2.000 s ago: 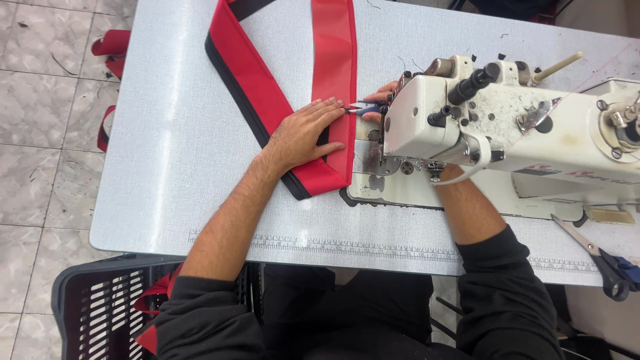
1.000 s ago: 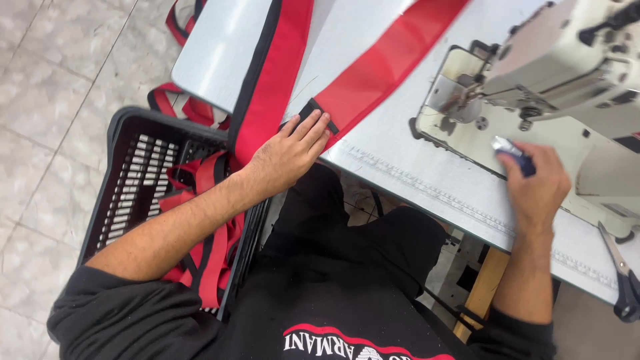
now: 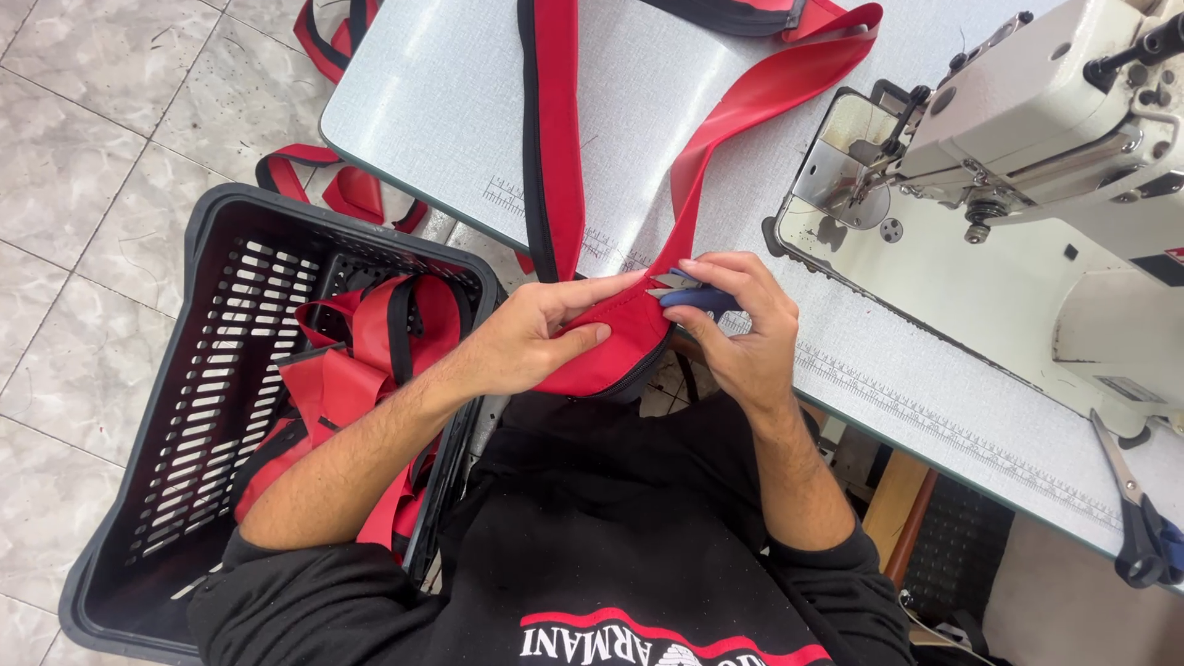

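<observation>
My left hand [image 3: 532, 342] grips a red fabric strip with a black edge [image 3: 606, 356], its thumb on top, just past the table's front edge. In my right hand [image 3: 749, 324] is a pair of blue-handled thread snips [image 3: 698, 291], its blades apart and touching the red fabric near a stitched seam. From there the strip runs up over the table in two lengths, a flat one with a black border at the left and a twisted one at the right.
A white industrial sewing machine [image 3: 1017, 120] stands on the right of the table [image 3: 435, 102]. Large scissors [image 3: 1133, 509] lie at the table's right edge. A black plastic basket [image 3: 203, 370] with red and black strips [image 3: 347, 370] stands at the left; more strips hang by the table.
My left hand has moved off the table surface and now grips the strip past its edge. My right hand has come from beside the machine to the strip with the snips. The view has shifted.
</observation>
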